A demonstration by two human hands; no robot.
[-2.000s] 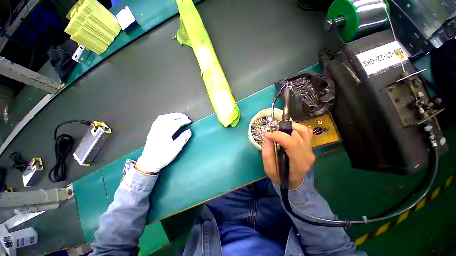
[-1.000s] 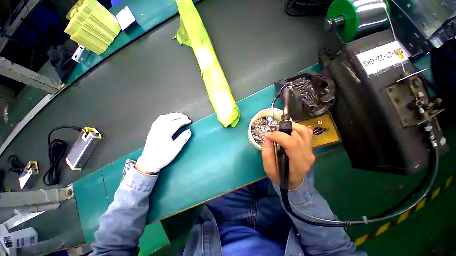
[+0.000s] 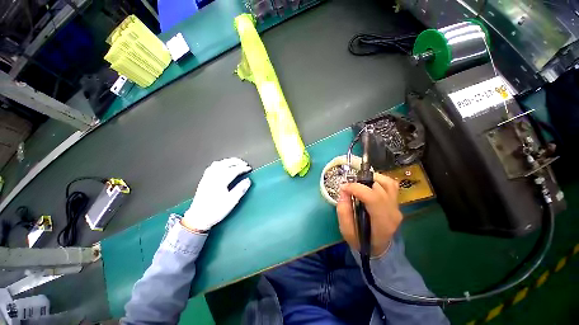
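My left hand (image 3: 217, 193), in a white glove, rests empty on the edge of the green bench strip (image 3: 273, 222), thumb and fingers apart. My bare right hand (image 3: 373, 212) holds the black soldering iron (image 3: 363, 222) upright, its front end beside the iron holder (image 3: 397, 136). The cream solder dross cup (image 3: 327, 184) with silvery bits stands just left of that hand, partly hidden by it. The yellow sponge tray (image 3: 409, 184) lies to its right.
A fluorescent yellow-green divider bar (image 3: 276, 108) lies across the dark belt (image 3: 184, 120). Power supply units (image 3: 106, 206) with black cords lie at left. The black solder station (image 3: 482, 171) and green-flanged wire spool (image 3: 454, 47) stand at right. A black cord (image 3: 381, 44) lies behind. Pale yellow sheets (image 3: 136, 54) stand far left.
The view has shifted, so the scene sits lower. The units at left have moved along the belt, and more of the black cord shows beside the spool. Both hands keep their pose.
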